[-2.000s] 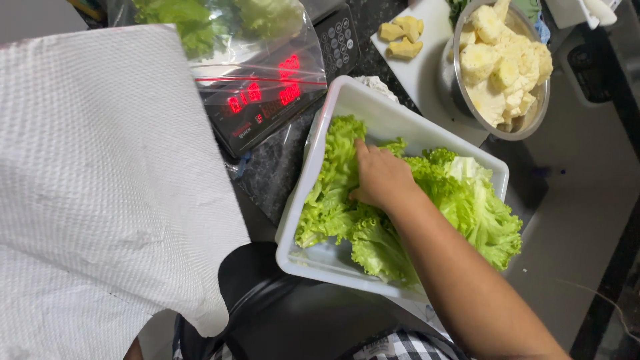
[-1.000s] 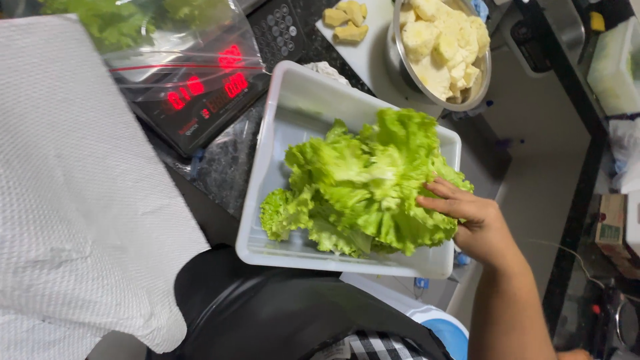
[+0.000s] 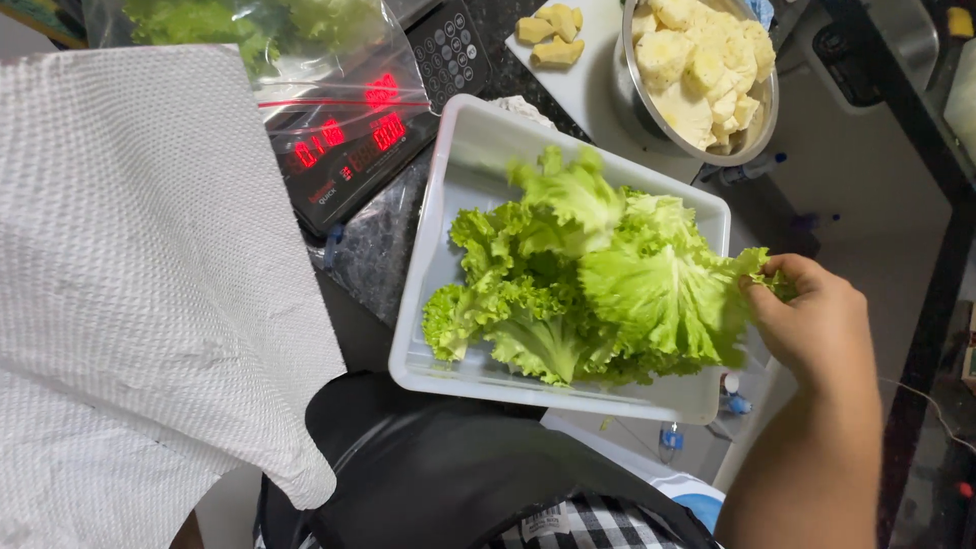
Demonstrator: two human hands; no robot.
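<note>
My right hand (image 3: 816, 320) pinches the frilly edge of a green lettuce leaf (image 3: 663, 297) between thumb and fingers, at the right rim of a white plastic tub (image 3: 473, 393). More loose lettuce leaves (image 3: 534, 328) lie heaped in the tub, one at the top blurred. A large textured white paper towel (image 3: 145, 282) fills the left of the view. My left hand is not visible; a bit of skin shows below the towel at the bottom edge, too little to tell what it grips.
Behind the tub, a zip bag of lettuce (image 3: 305, 46) rests on a black digital scale (image 3: 358, 168). A metal bowl of peeled, cut pale pieces (image 3: 698, 76) stands on a white cutting board (image 3: 595, 99), beside yellowish chunks (image 3: 553, 34). A sink basin (image 3: 862, 198) lies to the right.
My right hand has moved from among the leaves at the tub's left to its right rim, now pinching a leaf edge. The leaves are heaped higher and more centrally. The view has shifted.
</note>
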